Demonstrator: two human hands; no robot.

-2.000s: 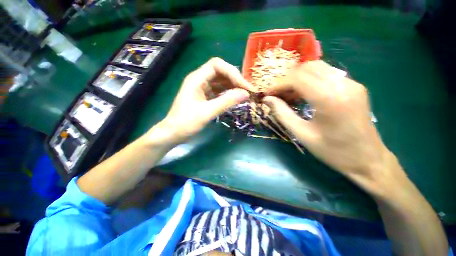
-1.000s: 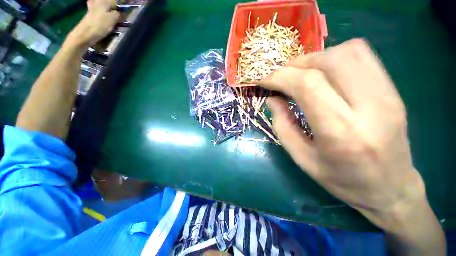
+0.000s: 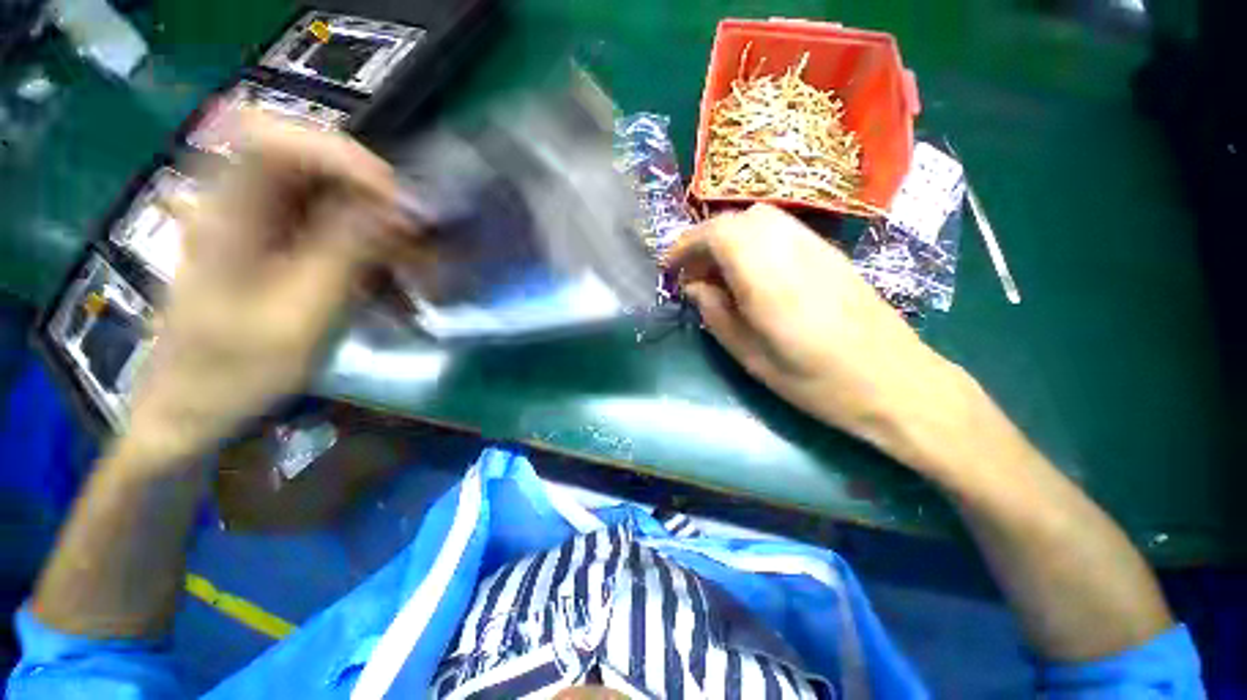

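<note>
My left hand (image 3: 280, 260) is blurred and holds a grey, dark-centred phone frame (image 3: 527, 219) by its left end, above the bench between the black tray and the red bin. My right hand (image 3: 780, 308) is at the near edge of the red parts bin (image 3: 882, 123), fingertips together over the small loose parts; whether they pinch a part is too small to tell. Tan strips (image 3: 780, 144) fill the bin. A clear parts bag (image 3: 650, 164) with dark slivers lies left of the bin, partly behind the frame.
A black parts tray (image 3: 397, 103) with phone frames in its pockets lies at the left. A labelled clear bag (image 3: 927, 205) lies right of the bin, with a thin silver-white rod (image 3: 991, 246) beside it. The bench's near edge (image 3: 656, 481) runs before my body.
My left hand has come back from the tray with a phone frame in it. My right hand has moved from above the heap to lower at the bin's near edge.
</note>
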